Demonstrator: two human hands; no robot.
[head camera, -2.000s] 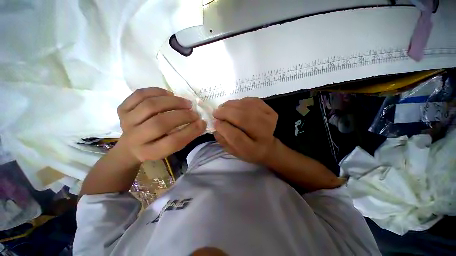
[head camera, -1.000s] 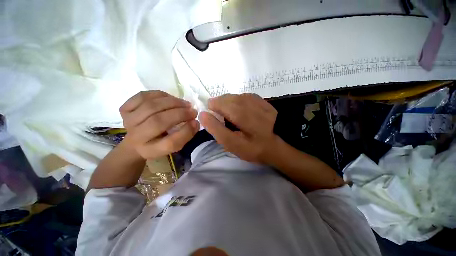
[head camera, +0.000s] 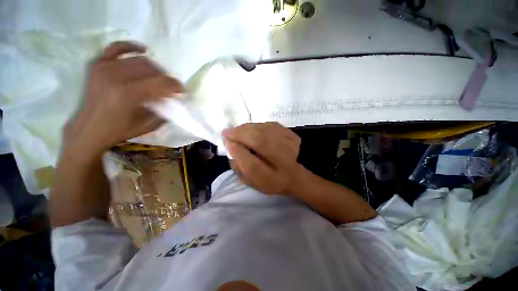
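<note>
White fabric lies in a large soft heap at the left of the table. A folded white strip of it is stretched between my two hands, above the table's front edge. My left hand, slightly blurred, holds the strip's left end. My right hand pinches the other end with thumb and fingers. The needle plate shows brightly lit at the top; the needle is not in view.
A printed ruler runs along the table's front edge. A pink strip and scissors lie at the upper right. Below the table are a taped cardboard box, a plastic bag and a crumpled white pile.
My left hand has moved up and left, away from my right hand, drawing the strip out between them. The view has shifted, so the needle plate, scissors and more of the box show.
</note>
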